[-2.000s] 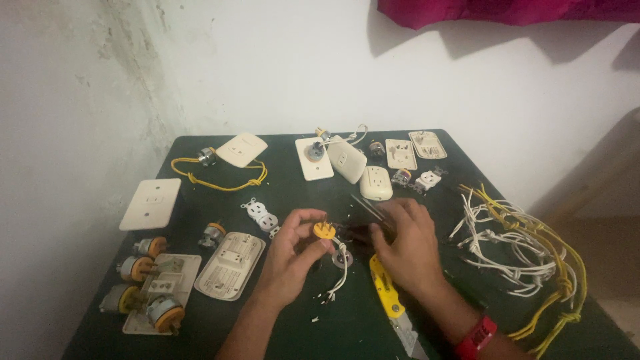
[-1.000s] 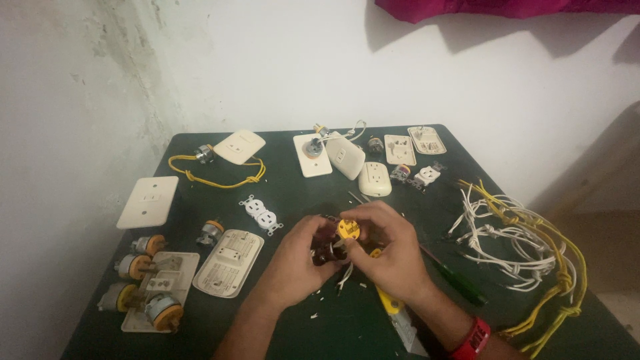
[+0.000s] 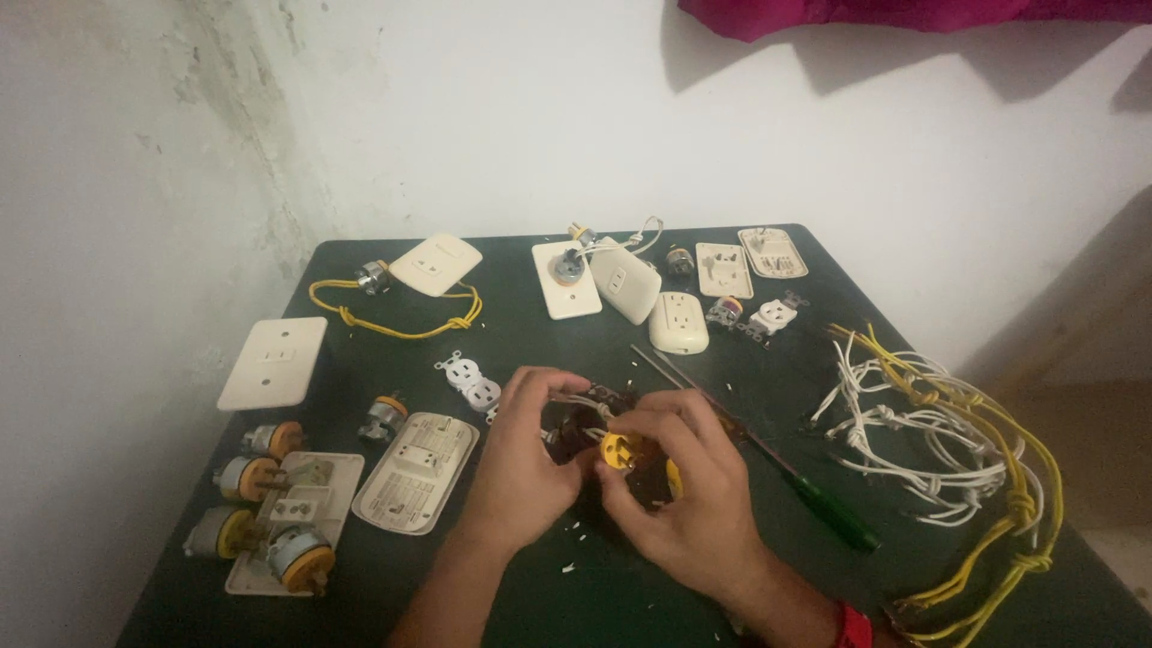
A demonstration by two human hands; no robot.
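My right hand (image 3: 688,486) grips a yellow electrical plug (image 3: 618,450) between thumb and fingers, its prongs facing me. White wire (image 3: 576,402) runs from the plug's area toward my left hand (image 3: 526,459). That hand holds a dark receptacle (image 3: 589,418), largely hidden by the fingers. A screwdriver with a green handle (image 3: 837,513) lies right of my right hand, beside another thin metal shaft. Left of my left hand is a white duplex receptacle (image 3: 472,382). Part of a yellow tool (image 3: 674,479) shows behind my right fingers.
Several plugs (image 3: 301,556) and a cream cover (image 3: 417,472) lie at the left. Outlet plates, a cream outlet block (image 3: 679,322) and a plug with knotted yellow wire (image 3: 409,333) are along the back. Knotted white and yellow wires (image 3: 936,432) spread at the right. A wall stands behind the green table.
The screwdriver, near my right hand two seconds ago, now lies on the table. My hands have drawn slightly apart since one second ago, showing white wire between them.
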